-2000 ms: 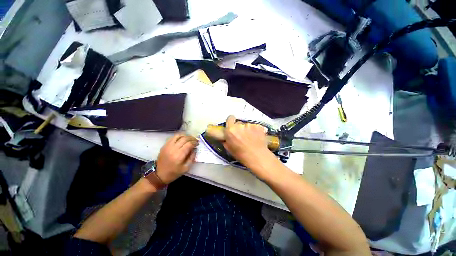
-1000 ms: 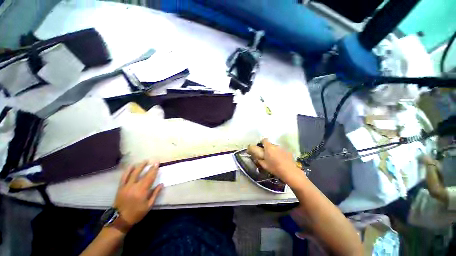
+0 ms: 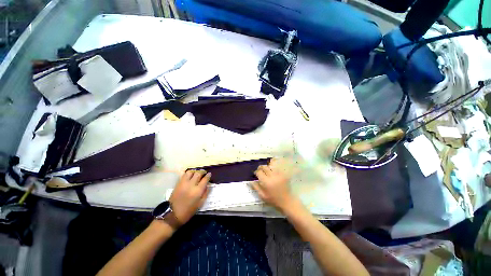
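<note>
A dark maroon cut panel (image 3: 231, 171) lies flat near the table's front edge. A white template strip (image 3: 231, 194) lies along its near side, partly under my hands. My left hand (image 3: 188, 193) has its fingertips on the panel's left end. My right hand (image 3: 273, 186) has its fingertips on the panel's right end. The steam iron (image 3: 371, 146) with its wooden handle is parked on the dark grey mat (image 3: 379, 194) at the right, and no hand touches it.
A stack of dark panels (image 3: 116, 160) lies at the left. More dark pieces (image 3: 231, 112) lie beyond my hands. Small yellow-handled snips (image 3: 301, 110) and a black wrapped object (image 3: 277, 69) are farther back. Tied bundles (image 3: 126, 59) are at far left.
My right hand has let go of the iron, now on the mat, and moved left to the panel. The dark panel now shows between my hands, with the white strip nearer the table edge.
</note>
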